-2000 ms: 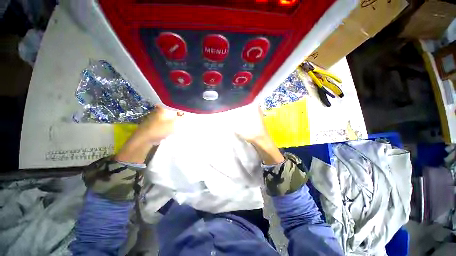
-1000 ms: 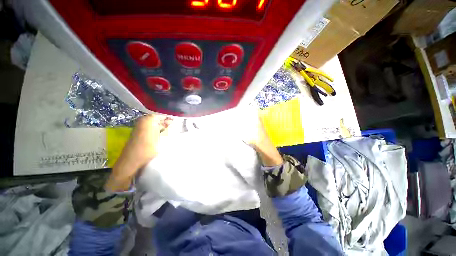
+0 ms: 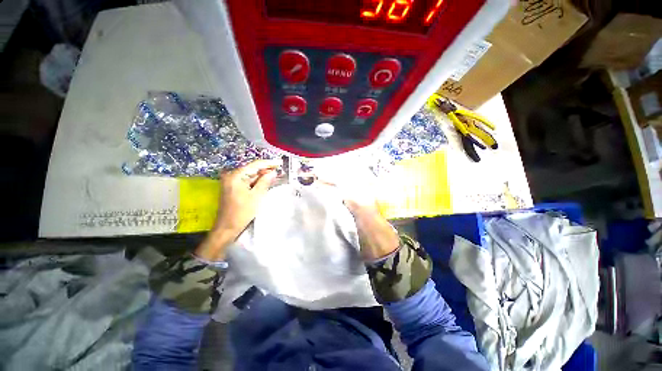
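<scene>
The pale garment piece (image 3: 308, 243) lies over my lap, its upper edge just below the machine's setting point (image 3: 305, 172). My left hand (image 3: 243, 196) is left of the setting point, thumb and fingers pinched together near it; whether a small part is between them cannot be told. My right hand (image 3: 370, 226) rests on the right side of the cloth and grips it, its fingertips washed out by the lamp. The machine head with its red control panel (image 3: 330, 87) overhangs the hands. Snap fasteners lie in a larger pile (image 3: 185, 138) at left and a smaller pile (image 3: 417, 138) at right.
Yellow-and-black pliers (image 3: 468, 127) lie on the table (image 3: 94, 138) at right, before a cardboard box (image 3: 519, 54). Yellow tape (image 3: 199, 205) marks the front edge. A blue crate (image 3: 438, 250) holds garments (image 3: 541, 275) at right. More garments (image 3: 69, 311) are heaped at lower left.
The view has shifted, showing the setting point. My left hand has come off the cloth to beside the setting point. My right hand has drawn lower, and the cloth's upper edge now shows.
</scene>
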